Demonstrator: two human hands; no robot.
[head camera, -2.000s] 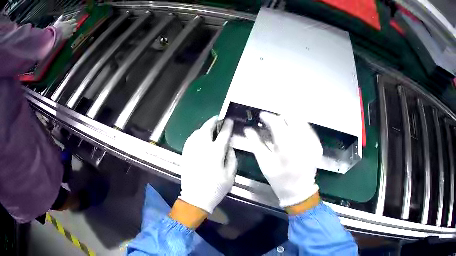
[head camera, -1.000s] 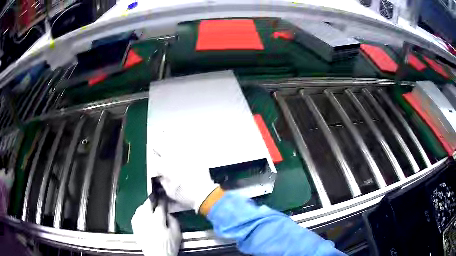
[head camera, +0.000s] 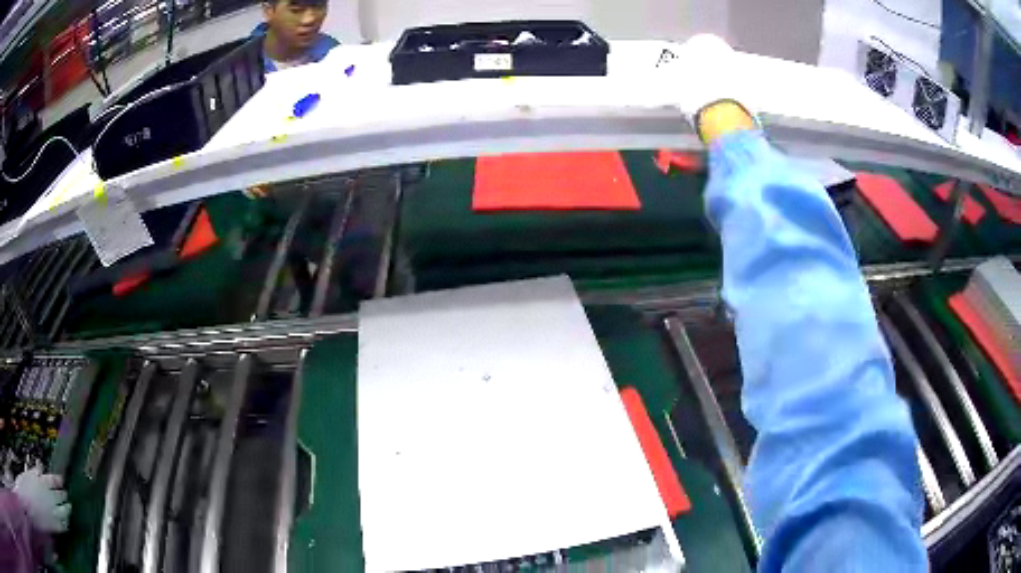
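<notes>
The silver-white metal housing lies on a dark green work pallet on the roller conveyor, its open end at the bottom edge of the view. My right hand, in a white glove, reaches far forward over the raised white shelf. The glove blends into the white surface, so its fingers and anything in them cannot be made out. My left hand is out of the picture.
A red foam pad shows beside the housing. A black bin and a blue item are on the shelf. Another worker's gloved hand is at the left by a populated board. A person is behind the shelf.
The view has tilted up to show the shelf. My right hand has left the housing and extended forward to the shelf. My left hand has gone out of view.
</notes>
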